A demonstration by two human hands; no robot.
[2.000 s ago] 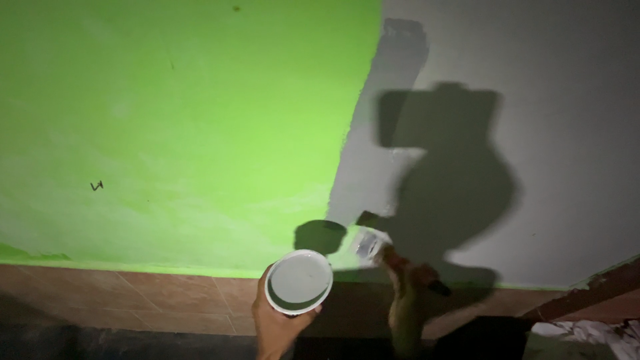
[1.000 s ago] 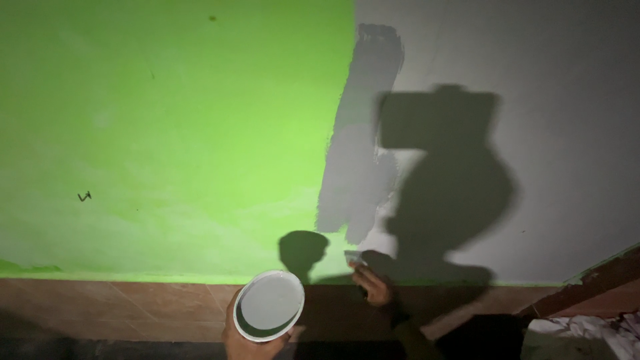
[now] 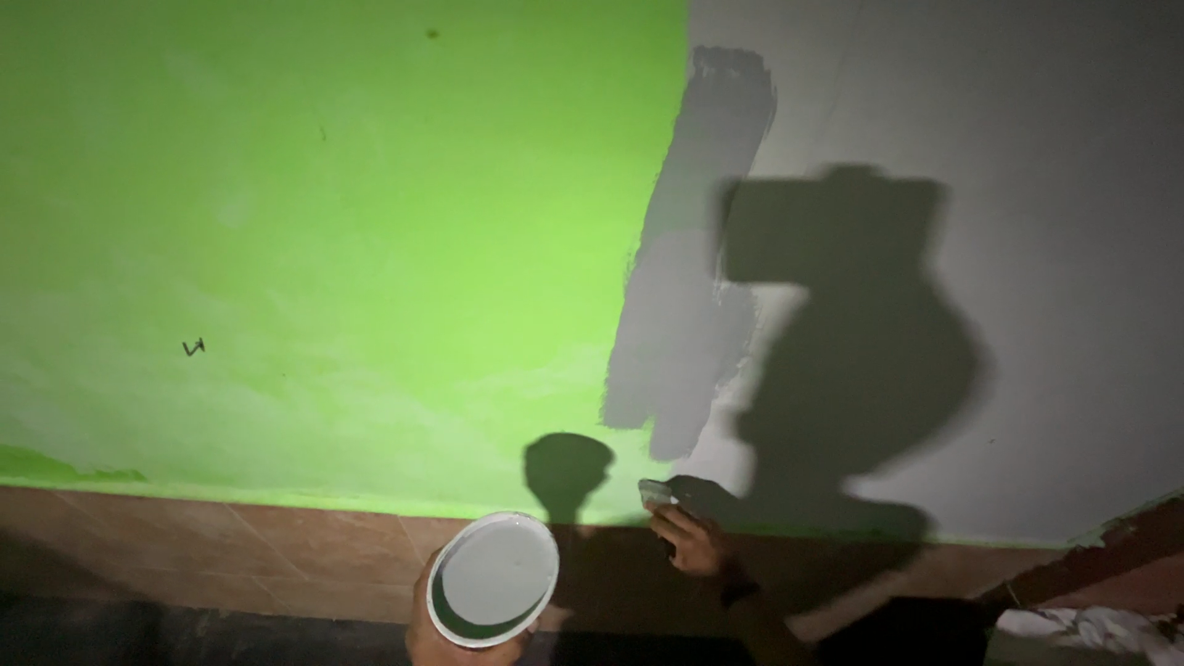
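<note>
My left hand holds a round tub of grey paint from below, near the bottom middle of the head view. To its right, my right hand grips a paintbrush, its bristle end pointing up and left, close to the foot of the wall. Most of the brush handle is hidden by the fingers. Above the brush, a band of fresh grey paint runs down where the green wall meets the paler grey wall part. Its lower end is uneven.
Brown tiles line the wall's foot, above a dark strip. A crumpled whitish cloth or sheet lies at the lower right, below a dark sloping edge. My shadow falls over the grey wall part and the tiles.
Since the earliest frame, the fresh grey band has grown wider at its lower part, over the green. My right hand has moved left and down with the brush. The tub stays in my left hand.
</note>
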